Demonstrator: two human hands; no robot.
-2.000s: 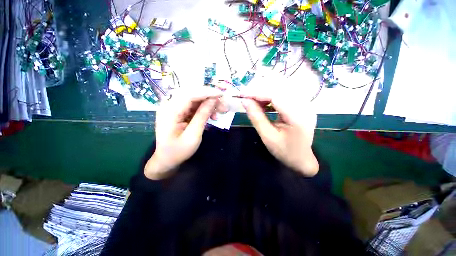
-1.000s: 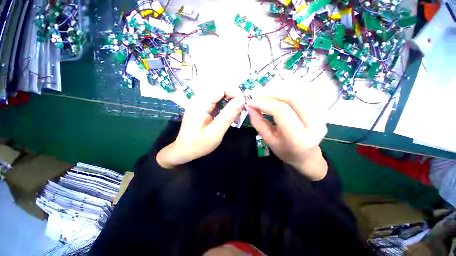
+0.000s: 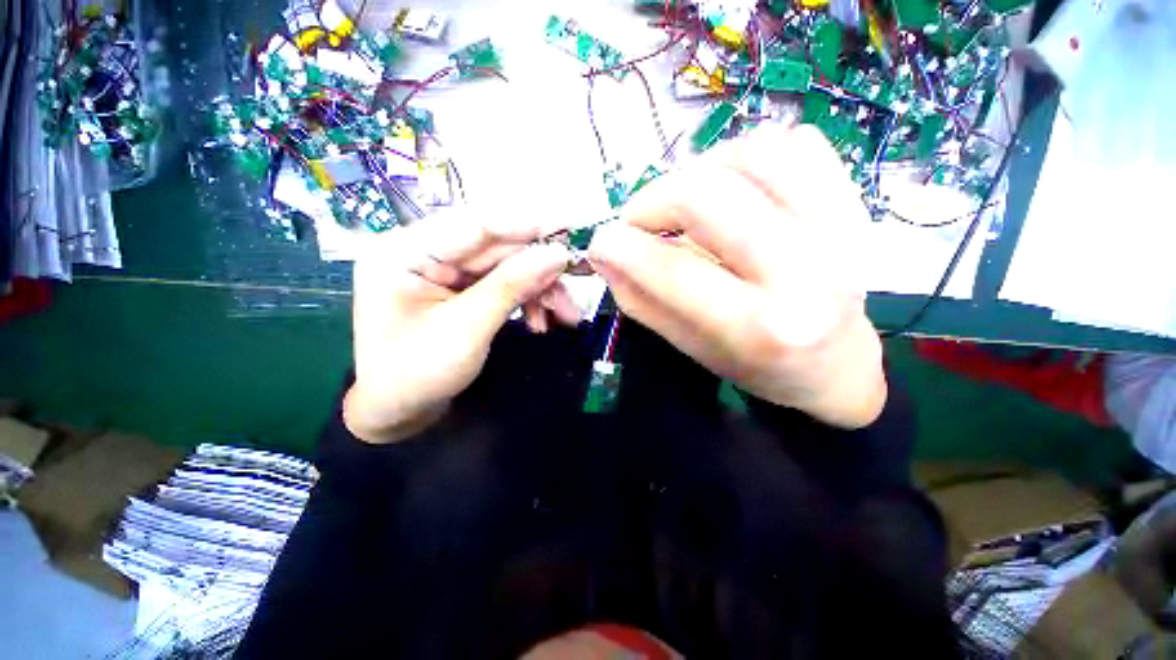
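My left hand (image 3: 445,316) and my right hand (image 3: 748,277) meet at the bench's front edge. Their fingertips pinch a tiny pale plug (image 3: 577,258) between them, with thin wires at it. A small green circuit board (image 3: 602,387) hangs on dark and red lead wires (image 3: 611,333) below the fingers, in front of my dark clothing. A bit of green board also shows just above the fingertips. Another board (image 3: 628,184) lies on the pale sheet beyond my hands, partly hidden by my right fingers. A white paper slip (image 3: 587,294) shows behind the fingers.
Wired boards form a left pile (image 3: 342,123) and a larger right pile (image 3: 890,97). A black cord (image 3: 957,264) runs down at the right. A clear plastic tray (image 3: 145,148) holds boards at the far left. White sheets (image 3: 1109,194) lie far right; cartons (image 3: 1019,516) stand below.
The view has shifted, so the piles sit further left and slightly lower in places. My right hand has turned more over the fingertips. The hanging board has moved left and dangles between my hands.
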